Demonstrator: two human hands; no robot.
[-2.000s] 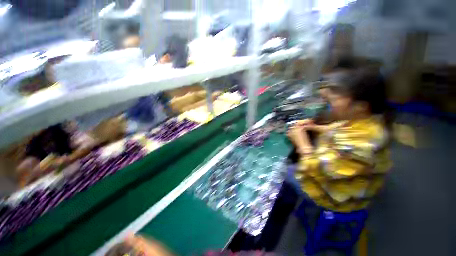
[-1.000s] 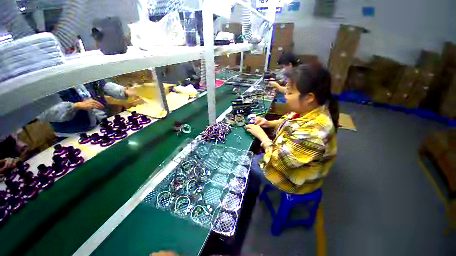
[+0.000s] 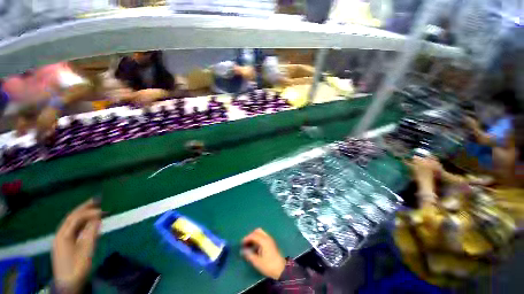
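Observation:
My left hand [image 3: 76, 244] is raised at the lower left, over the bench edge and pale rail. A small dark spot shows at its fingertips, too blurred to tell whether it is held. My right hand [image 3: 264, 252] is low over the green bench, fingers curled, just right of the blue tape dispenser [image 3: 217, 265] with yellow tape in it. Something dark shows at its fingertips, too blurred to name. A clear blister tray [image 3: 339, 201] with round pockets lies to the right. Wired parts show in some pockets.
A wired unit [image 3: 194, 150] lies on the green belt [image 3: 241, 150] beyond the pale rail [image 3: 201, 198]. A dark flat object [image 3: 123, 275] lies between my hands. A wire bundle [image 3: 355, 148] is beyond the tray. A person in yellow sits at right; others work across the belt.
The view has swung left from the neighbour and tray to the bench in front. Both my hands and the dispenser have come into clear view; before, only a bit of a hand showed at the bottom edge.

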